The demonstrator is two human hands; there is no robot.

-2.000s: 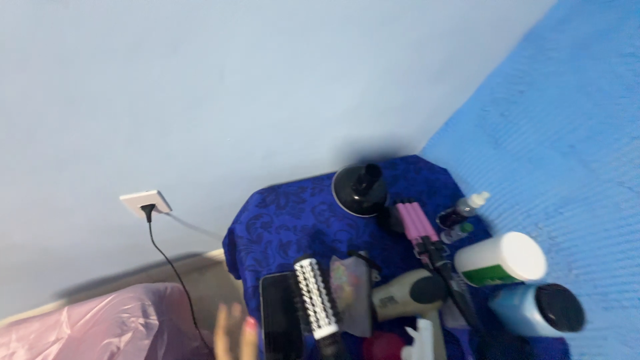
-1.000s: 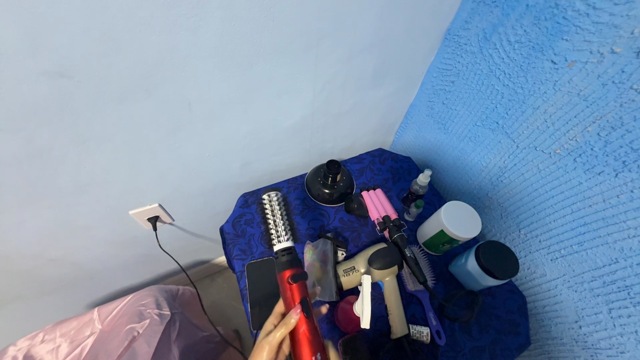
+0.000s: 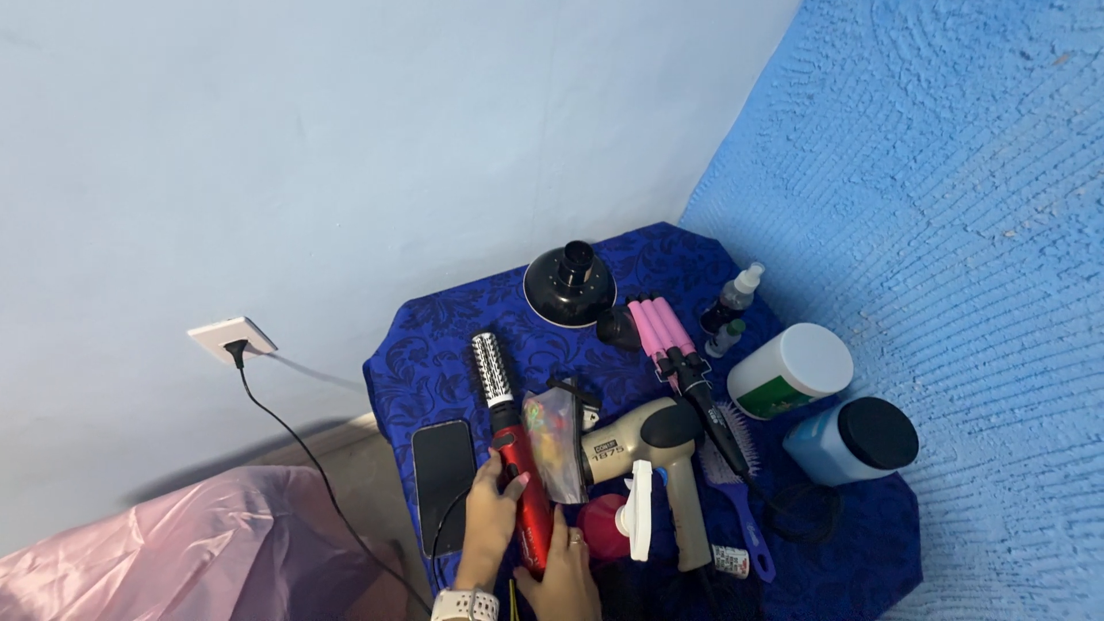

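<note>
A red hot-air brush (image 3: 524, 487) with a silver bristled barrel lies on the blue patterned cloth (image 3: 431, 332). My left hand (image 3: 492, 517) is on its upper handle, thumb and fingers around the red body. My right hand (image 3: 562, 573) touches the lower end of the handle from the right. Left of the brush is a black smartphone (image 3: 442, 483). To its right are a clear plastic pouch (image 3: 554, 440) with colorful small items and a beige Conair hair dryer (image 3: 642, 444). A white spray trigger on a pink bottle (image 3: 604, 524) stands nearest my right hand.
Around them are a black diffuser (image 3: 569, 289), a pink three-barrel waver (image 3: 664, 328), a purple paddle brush (image 3: 746, 517), small bottles (image 3: 733, 297), a white tub (image 3: 789, 371) and a blue jar (image 3: 849, 440). A cord runs from the wall outlet (image 3: 228, 336) past pink satin fabric (image 3: 198, 543).
The red brush, held raised a second ago, is now lower, against the cloth beside the pouch. My right hand has come to the handle's lower end.
</note>
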